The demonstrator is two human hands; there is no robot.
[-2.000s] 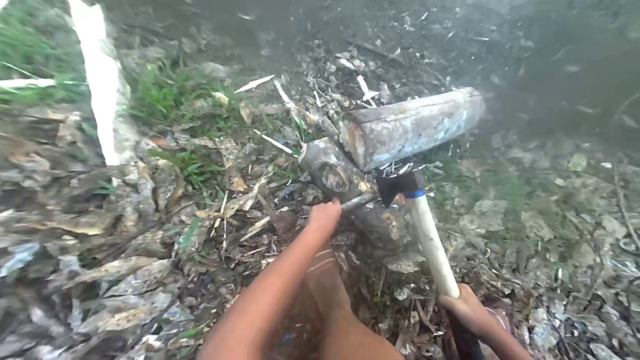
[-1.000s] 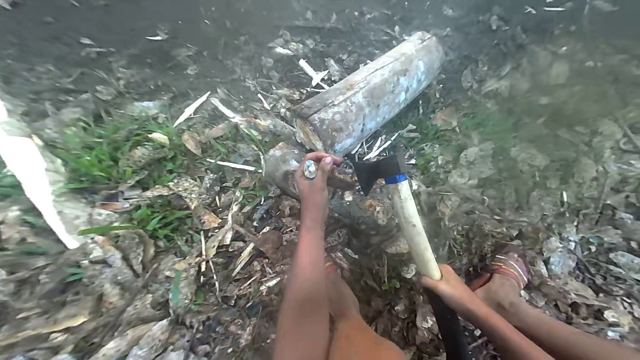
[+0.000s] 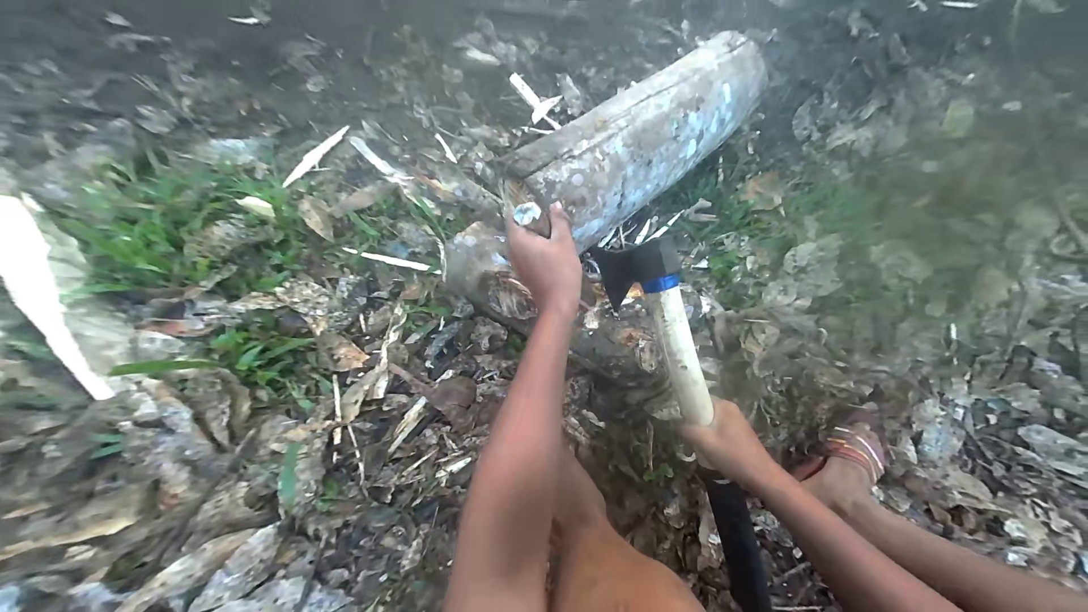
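My right hand [image 3: 722, 438] is closed around the pale handle of an axe [image 3: 684, 353]. The axe's black head, with a blue band below it, is up, beside the near end of a thick grey log [image 3: 646, 136]. My left hand [image 3: 544, 259] grips a short stick [image 3: 527, 214] whose pale cut end points up at me. Under and beside that hand lies a shorter piece of log [image 3: 476, 259] with chopped marks, close to the thick log. The far end of the stick is hidden by my fingers.
Dry leaves and grass [image 3: 187, 221] cover the ground, with pale wood splinters [image 3: 316, 156] scattered about. A white strip of wood [image 3: 42, 289] lies at the far left. My bare foot [image 3: 841, 472] with bands at the ankle is at the right.
My left hand has come from the near side of the short log piece up to the thick log's near end. The stick now points upward in it. The right hand keeps hold of the axe.
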